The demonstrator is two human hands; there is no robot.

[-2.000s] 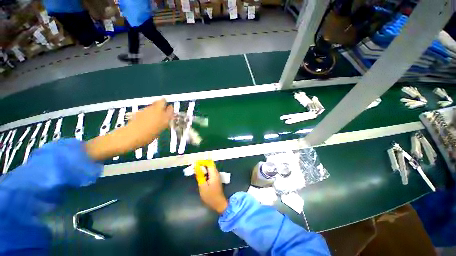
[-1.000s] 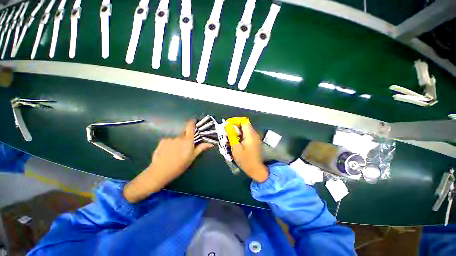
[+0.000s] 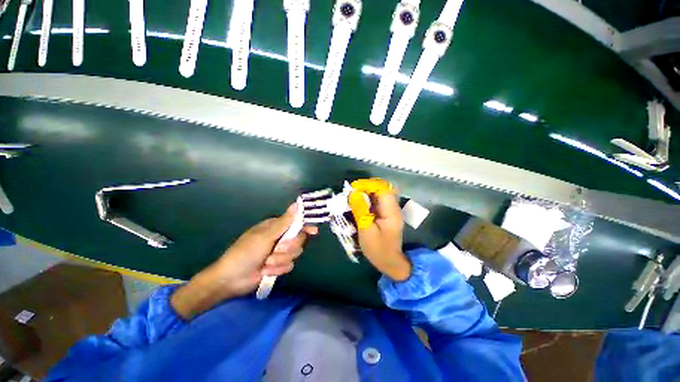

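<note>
My left hand (image 3: 272, 250) grips a bunch of watches (image 3: 318, 207); white straps hang down below the fingers and several strap parts fan out to the right. My right hand (image 3: 379, 220), with orange-yellow finger cots, closes on the right end of the same bunch. Something white shows at its fingertips; I cannot tell whether it is a wipe. Thin straps hang down just left of the right hand. The watch heads in the bunch are not clear.
White watches (image 3: 339, 60) lie in a row on the belt beyond the pale rail (image 3: 328, 145). A bent watch (image 3: 123, 216) stands at left. A bottle (image 3: 499, 248), white squares (image 3: 499, 284) and a clear bag (image 3: 570, 235) are at right. More watches (image 3: 645, 153) lie far right.
The left hand has left the belt and holds the bunch over the bench with the right hand. Since one second ago, its grip has turned and straps now stick out below it.
</note>
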